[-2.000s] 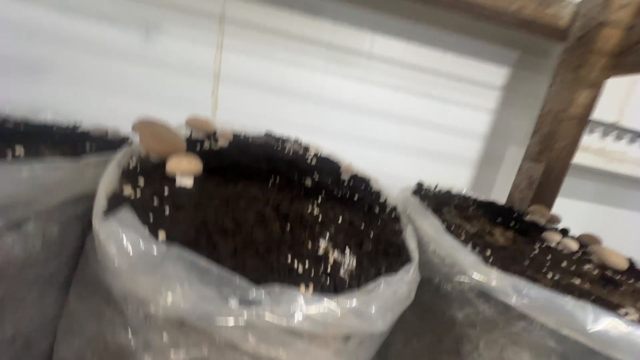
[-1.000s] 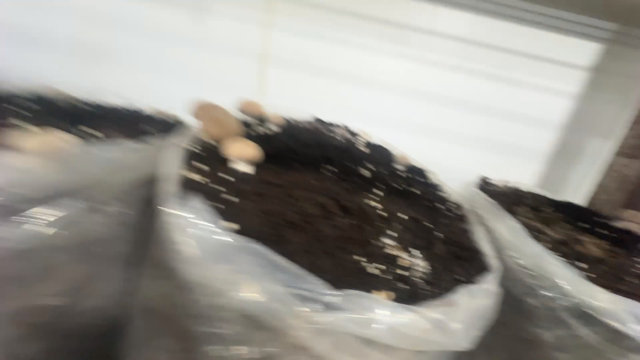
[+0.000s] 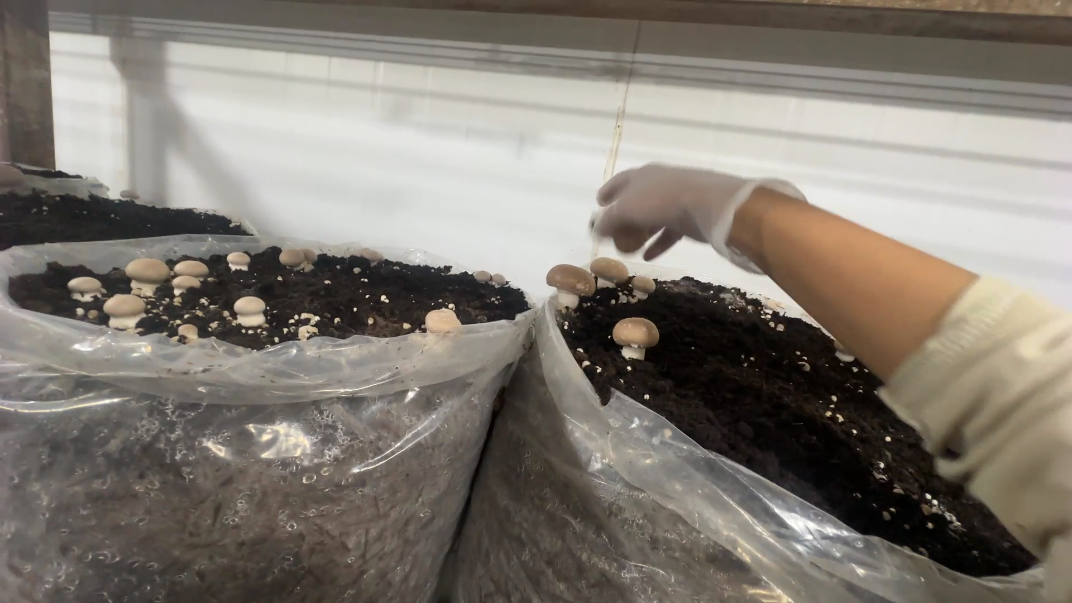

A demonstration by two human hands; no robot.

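My right hand (image 3: 674,209), in a thin pale glove, hangs with bent fingers above the back left rim of the right-hand clear plastic bag (image 3: 578,394). A brownish rounded patch shows under its fingers; whether it is a held mushroom cannot be told. Just below the hand stand a large brown-capped mushroom (image 3: 571,280), a smaller one (image 3: 609,270) and a tiny one (image 3: 643,285). Nearer to me, another brown-capped mushroom (image 3: 635,333) rises from the dark casing soil (image 3: 754,402). My left hand is out of view.
A second clear bag (image 3: 251,469) on the left holds dark soil with several mushrooms (image 3: 146,272). More soil (image 3: 109,219) lies in a bag behind it. A white panel wall (image 3: 377,159) stands behind, with a wooden post (image 3: 27,84) at left and a beam (image 3: 754,15) above.
My right hand and forearm have come into view over the right-hand bag. The view has swung left, so the bag with several mushrooms now shows more fully.
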